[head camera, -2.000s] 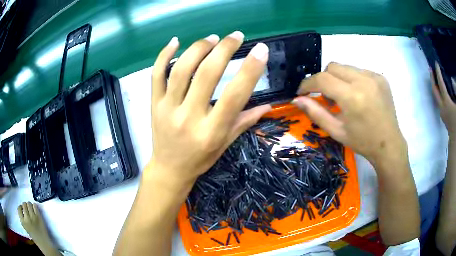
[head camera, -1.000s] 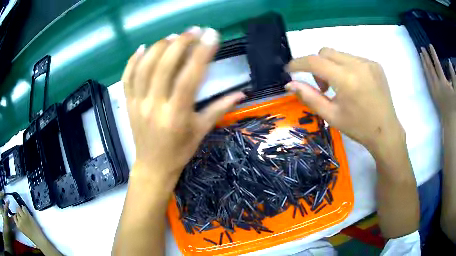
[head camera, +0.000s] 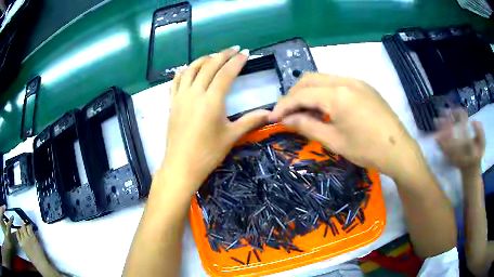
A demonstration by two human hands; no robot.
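A black phone middle frame lies behind the orange parts tray, with its solid end to the right and white showing through its window. My left hand holds its left part, fingers over the far side and thumb on the near edge. My right hand has thumb and index fingertips pinched at the near long edge, beside my left thumb. Whether a strip is between those fingertips is hidden. The orange parts tray holds a heap of thin black side-key strips.
Thick stacks of mid-frames stand left and right on the white bench cover. Single frames lie on the green belt, one just beyond my left hand. Other people's hands show at far right and lower left.
My right fingertips moved left along the near edge to my left thumb. A single frame now shows on the belt beyond my left hand. The neighbour's hand at right has moved down off the stack.
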